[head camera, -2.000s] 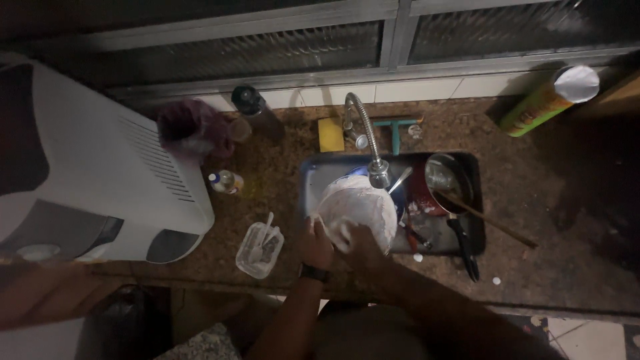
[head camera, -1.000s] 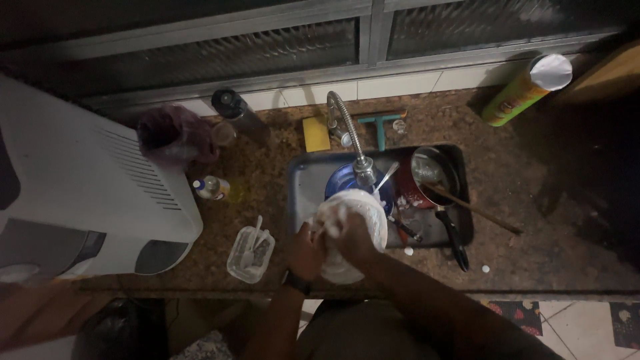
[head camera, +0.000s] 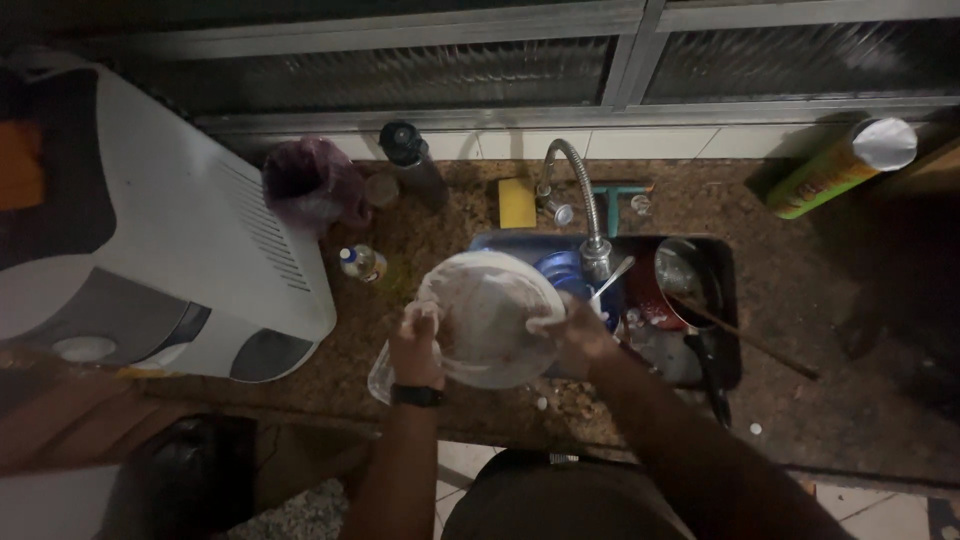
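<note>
Both hands hold a soapy, whitish bowl (head camera: 491, 322) by opposite sides, over the left part of the sink and the counter's front. My left hand (head camera: 416, 341), with a dark band at the wrist, grips its left rim; suds cover the fingers. My right hand (head camera: 574, 334) grips the right rim, with foam on its fingertips. Behind the bowl, blue dishes (head camera: 562, 271) lie in the sink (head camera: 731, 300) with a spoon (head camera: 615, 276). A red pot (head camera: 652, 296) and a wooden-handled utensil (head camera: 765, 350) are at the right. The flexible faucet (head camera: 581, 172) hangs above.
A clear plastic container (head camera: 381, 375) is partly hidden by my left hand. A small bottle (head camera: 364, 264), a dark bottle (head camera: 412, 161), a yellow sponge (head camera: 517, 202) and a green squeegee (head camera: 613, 206) stand or lie behind. A black pan handle (head camera: 709, 382) crosses the sink's front edge.
The bowl has moved left and up, out from over the sink's middle. My hands, close together before, are now apart on its two sides.
</note>
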